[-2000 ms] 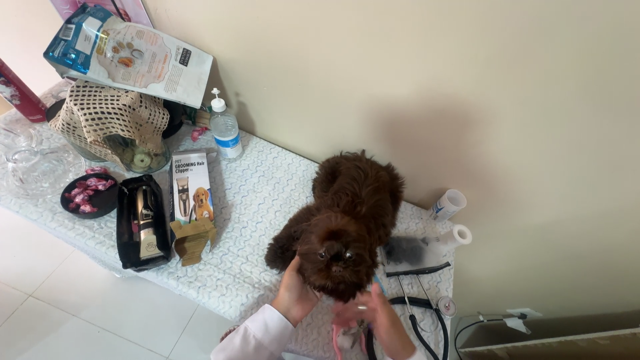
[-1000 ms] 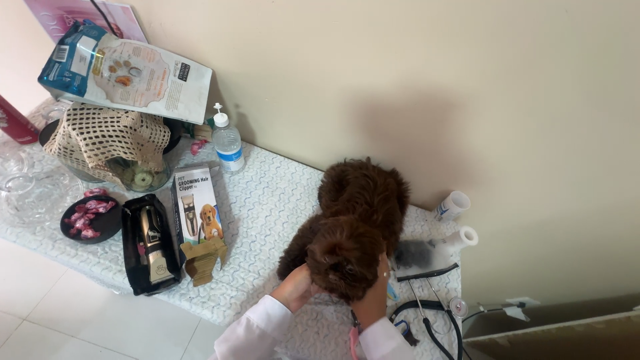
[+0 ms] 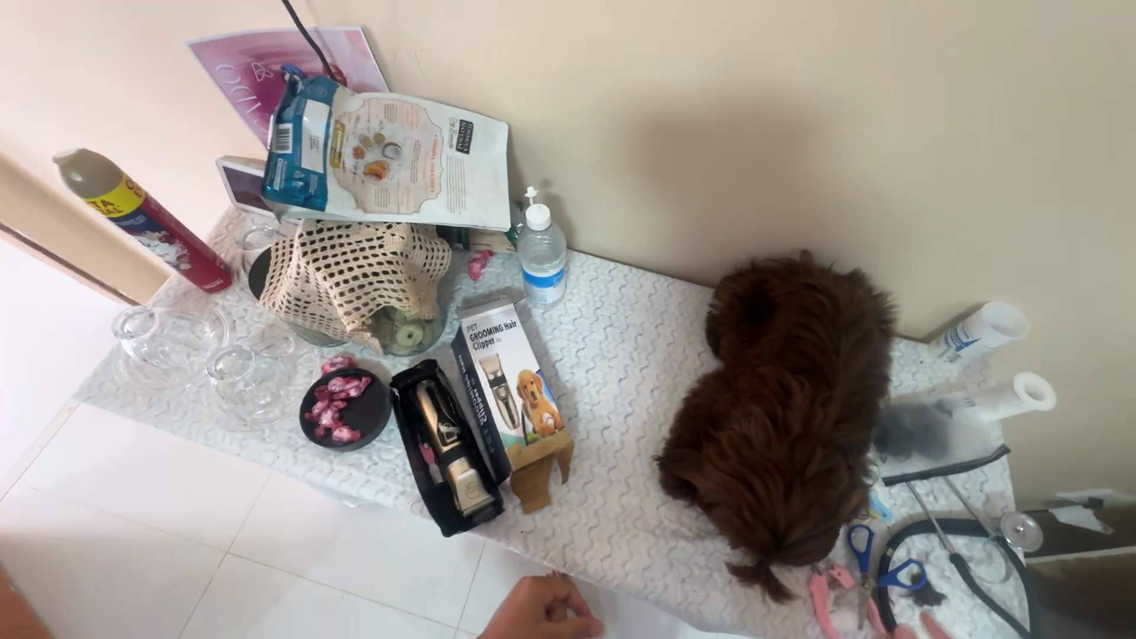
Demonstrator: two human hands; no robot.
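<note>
A brown long-haired dog (image 3: 781,408) lies on the quilted white table cover, its head lowered toward the near edge. My left hand (image 3: 541,609) is at the bottom edge of the view, off the table's front, fingers curled, holding nothing that I can see. Only the fingertips of my right hand (image 3: 919,627) show at the bottom right, close to pink-handled nail clippers (image 3: 832,593) and blue-handled scissors (image 3: 865,577); whether they hold anything is hidden. A stethoscope (image 3: 963,555) lies beside the scissors. Neither hand touches the dog.
Left of the dog are a hair clipper (image 3: 453,448) in a black case, its box (image 3: 513,390), a plastic bottle (image 3: 541,257), a bowl of wrapped sweets (image 3: 355,408), glass containers (image 3: 257,377), a spray can (image 3: 151,222) and a food bag (image 3: 399,160). White rolls (image 3: 985,333) stand by the wall.
Both hands have let go of the dog's head and moved away from it, my left hand to the left. The dog's head has dropped. The view has shifted.
</note>
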